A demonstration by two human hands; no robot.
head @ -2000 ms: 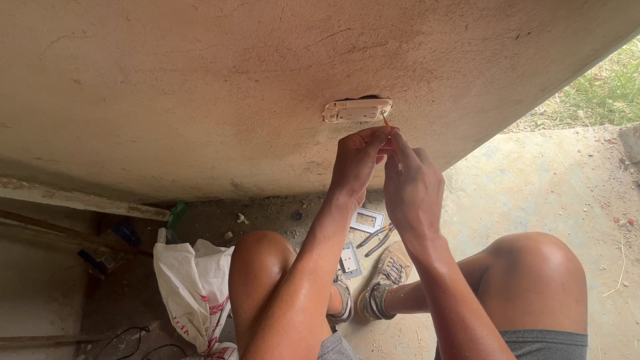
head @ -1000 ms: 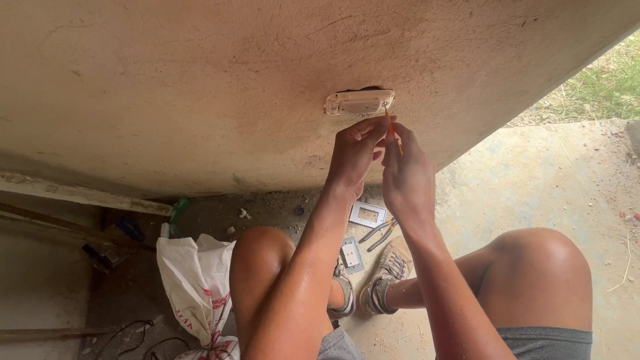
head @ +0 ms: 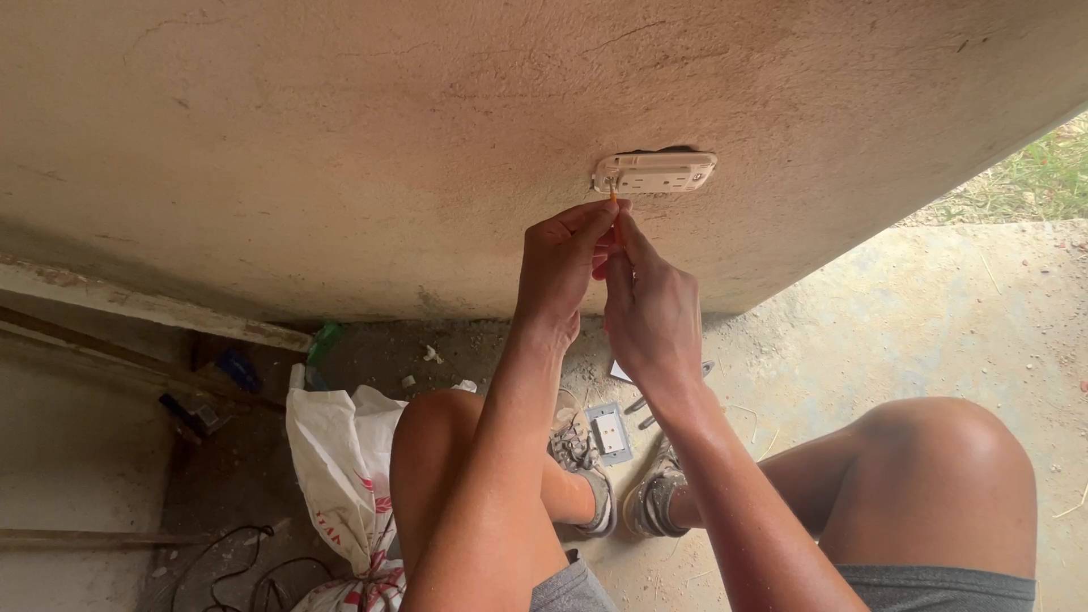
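Observation:
A white wall outlet (head: 654,173) without a cover plate sits over a dark cut-out in the plastered wall, with a screw at each end. An orange-handled screwdriver (head: 619,229) points up to the screw at the outlet's left end. My right hand (head: 653,306) grips its handle from below. Beside it, the fingertips of my left hand (head: 565,263) pinch near the top of the handle, by the shaft. Most of the handle is hidden by my fingers. On the floor, between my shoes, lies another outlet or switch unit on a grey metal frame (head: 609,433).
Partly hidden by my right forearm are a tool's dark handles (head: 637,405) and a white plate (head: 620,371). A white woven sack (head: 340,459) stands left of my knee, near black cables (head: 225,565). A wooden bar (head: 153,302) runs along the left.
Both hands and the screwdriver have moved from the outlet's right end to its left end. The view has shifted slightly.

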